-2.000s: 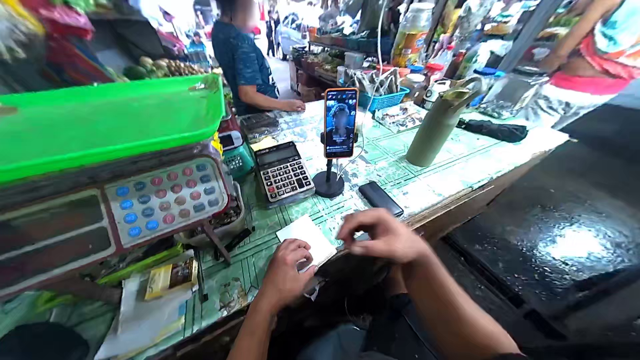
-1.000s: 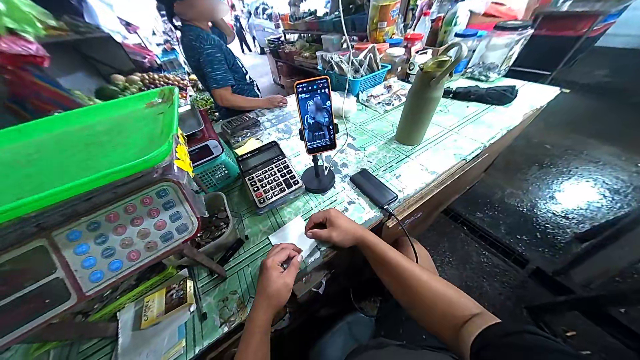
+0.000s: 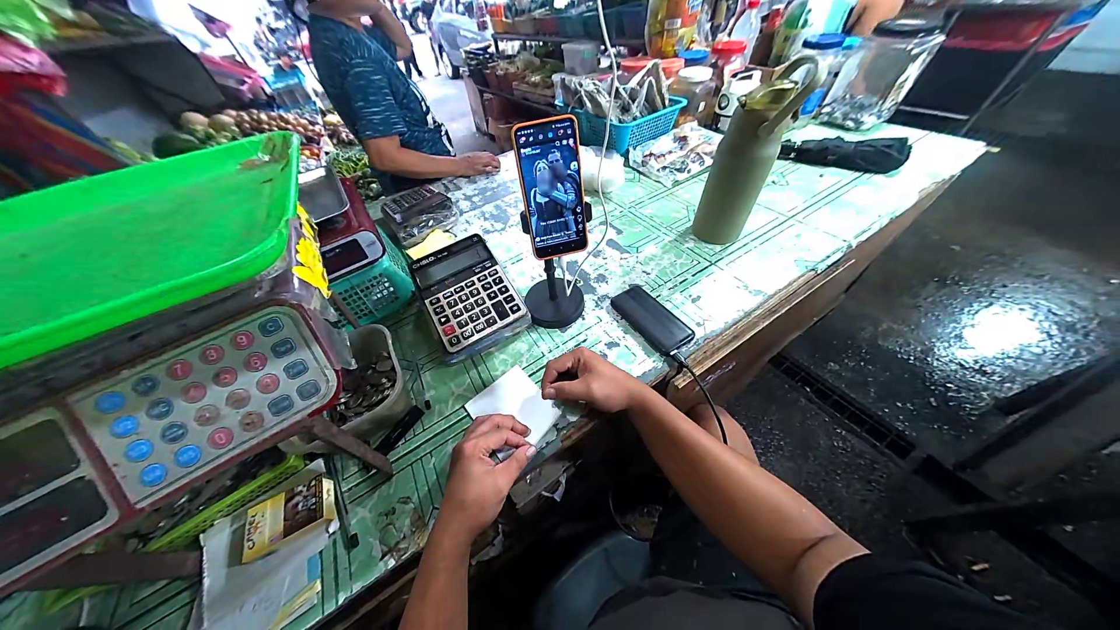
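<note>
A small sheet of white paper [image 3: 514,399] lies at the near edge of the green patterned counter. My left hand [image 3: 486,464] pinches its lower left part between thumb and fingers. At the sheet's right edge is my right hand [image 3: 588,380], its fingers curled with the thumb against the forefinger; whether it grips the paper cannot be told. Beyond the paper, a smartphone in an orange case [image 3: 551,188] stands upright on a round black stand, beside a desk calculator [image 3: 469,296]. A black power bank [image 3: 653,318] with a cable lies to the right.
A weighing scale [image 3: 206,398] with a green tray [image 3: 149,245] stands at left, near a coin container [image 3: 398,385]. An olive bottle [image 3: 740,175], a folded black umbrella [image 3: 853,153] and a blue basket [image 3: 643,129] are farther back. A person [image 3: 372,87] stands across the counter.
My right hand has come down from above the paper to its right edge since the earliest frame. My left hand remains at the paper. The view has shifted somewhat.
</note>
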